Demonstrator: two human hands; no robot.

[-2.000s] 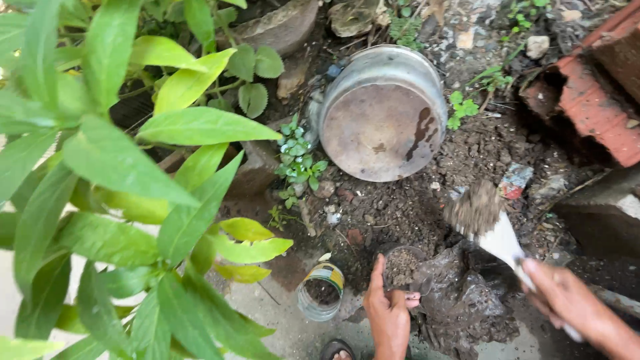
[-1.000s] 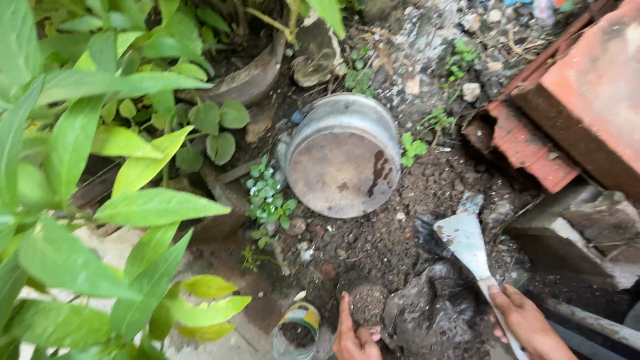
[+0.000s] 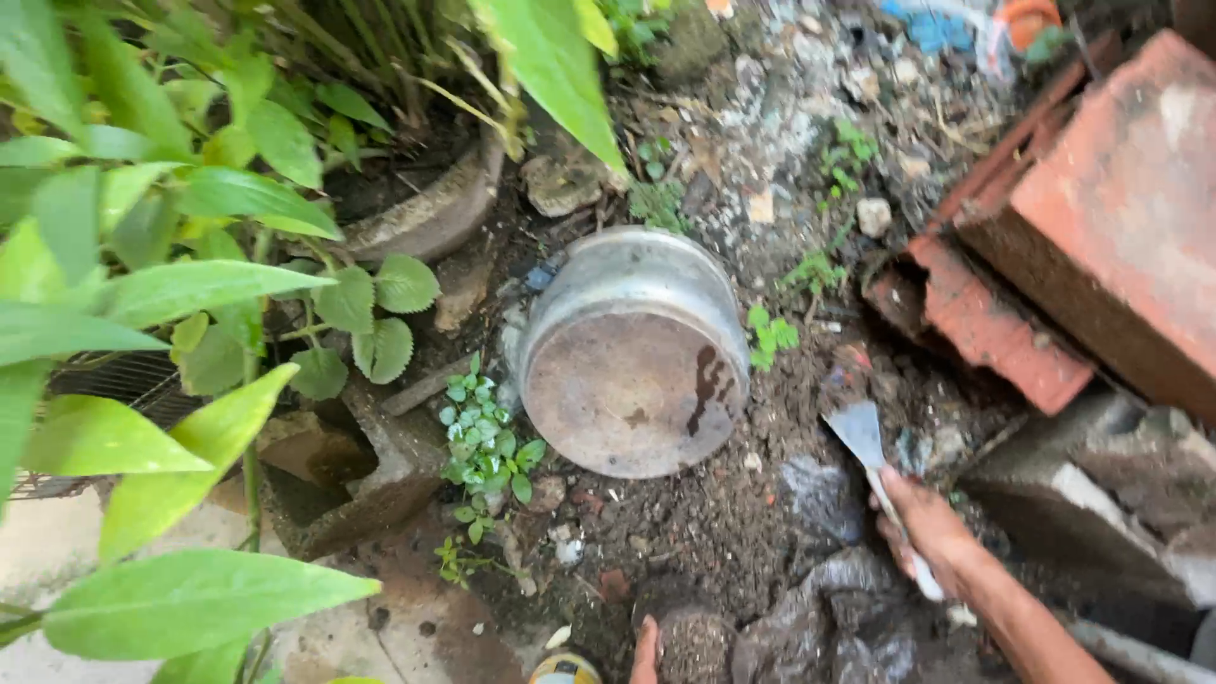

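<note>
My right hand (image 3: 926,532) is closed around the handle of a metal scraper (image 3: 858,432), whose flat blade points up and left over the dark soil (image 3: 750,518). Only a finger of my left hand (image 3: 645,651) shows at the bottom edge, beside a small round mass of soil (image 3: 695,646); whether it grips this is hidden. To its left, the rim of a jar with a yellow label (image 3: 564,668) is cut off by the frame. An upturned metal pot (image 3: 632,380) lies on the soil ahead of both hands, with a wet patch on its base.
Red bricks or tiles (image 3: 1130,209) and a broken concrete block (image 3: 1073,494) lie on the right. Leafy plants (image 3: 209,285) overhang the left, above a hollow concrete block (image 3: 380,465). Crumpled dark plastic (image 3: 826,608) lies between my hands.
Two seconds ago the scraper carried a heap of soil; by one second ago its blade was bare. The view has shifted, leaving my left hand and the jar mostly cut off.
</note>
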